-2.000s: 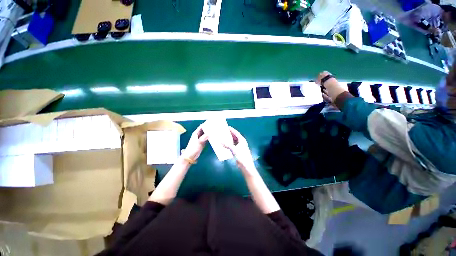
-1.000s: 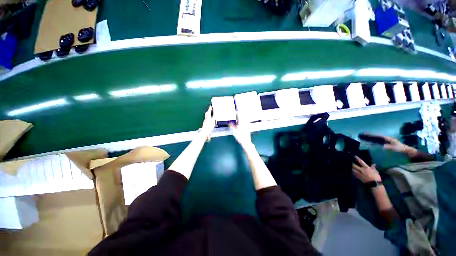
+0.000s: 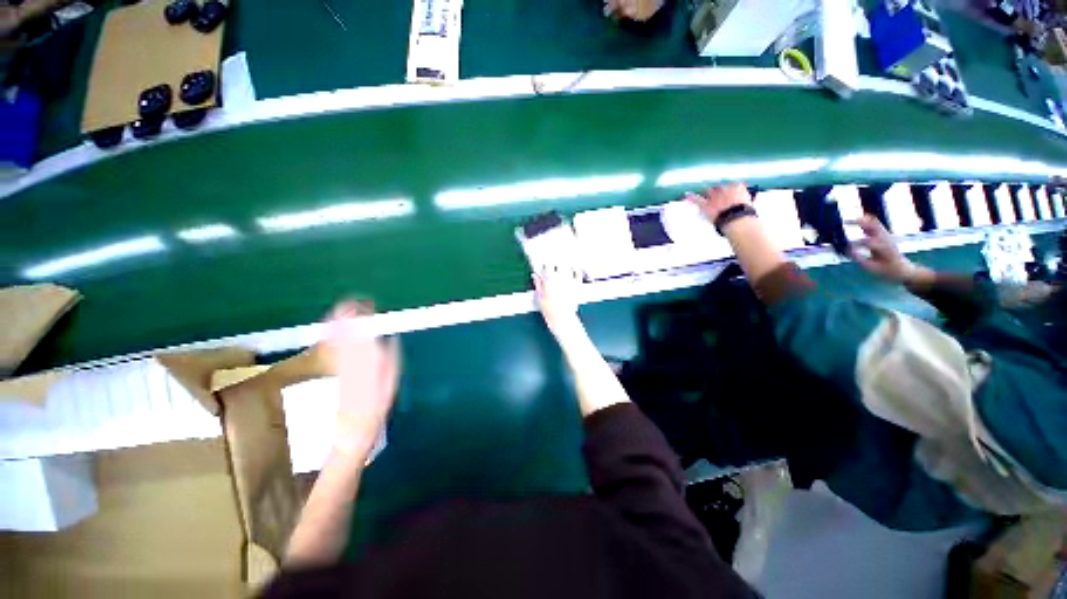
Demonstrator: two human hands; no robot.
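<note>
My right hand is at the near end of an open white gift box at the left end of the row, its fingers on the box. The box sits slightly askew, with a dark part at its far end. My left hand is blurred by motion above the stack of closed boxes beside the carton; no box shows in it, but its fingers are unclear. The row of open boxes runs right along the near belt edge.
A shipping carton with white boxes is at left. Black inserts are piled on the bench at right. A neighbouring worker's hands are over the row. Black round products lie on a brown board across the belt.
My left hand has left the box at the row's end and moved left and nearer to me. The box has turned askew. The neighbour's hands have moved from the black pile to the row.
</note>
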